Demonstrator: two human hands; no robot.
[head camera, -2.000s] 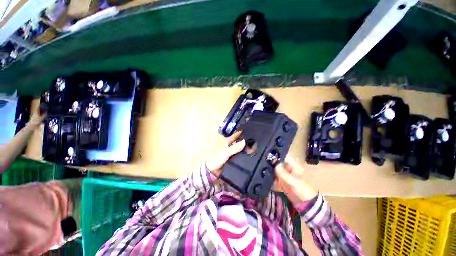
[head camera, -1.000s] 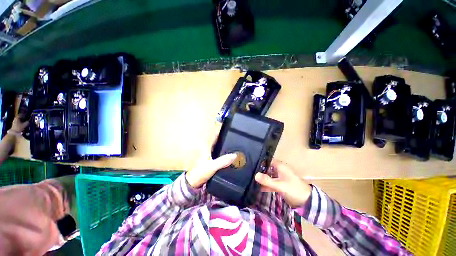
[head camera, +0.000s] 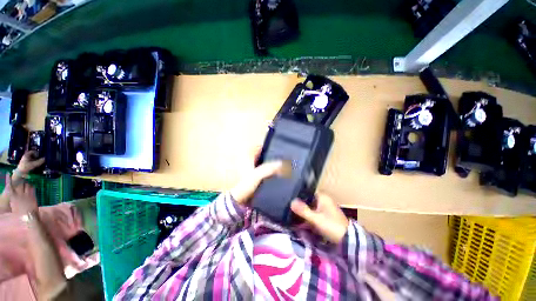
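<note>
A closed black joined unit (head camera: 294, 161) is held in both hands in front of my chest, its broad flat face up, slightly blurred. My left hand (head camera: 254, 181) grips its left side, with the thumb over the face. My right hand (head camera: 322, 216) grips its lower right side. An open black housing (head camera: 320, 103) with a silver disc and wires lies on the cardboard-covered bench just beyond, partly hidden by the held unit.
Waiting units (head camera: 418, 135) lie on the bench at the right. Stacked units (head camera: 106, 123) sit on a pale blue sheet (head camera: 138, 132) at left. A green crate (head camera: 120, 235), a yellow crate (head camera: 493, 250), a white support (head camera: 452, 35) and another person's arms (head camera: 35, 223) also show.
The held unit has turned from showing its row of round recesses to showing its broad face. Both hands have stayed on it. The other person's hands have moved at the left.
</note>
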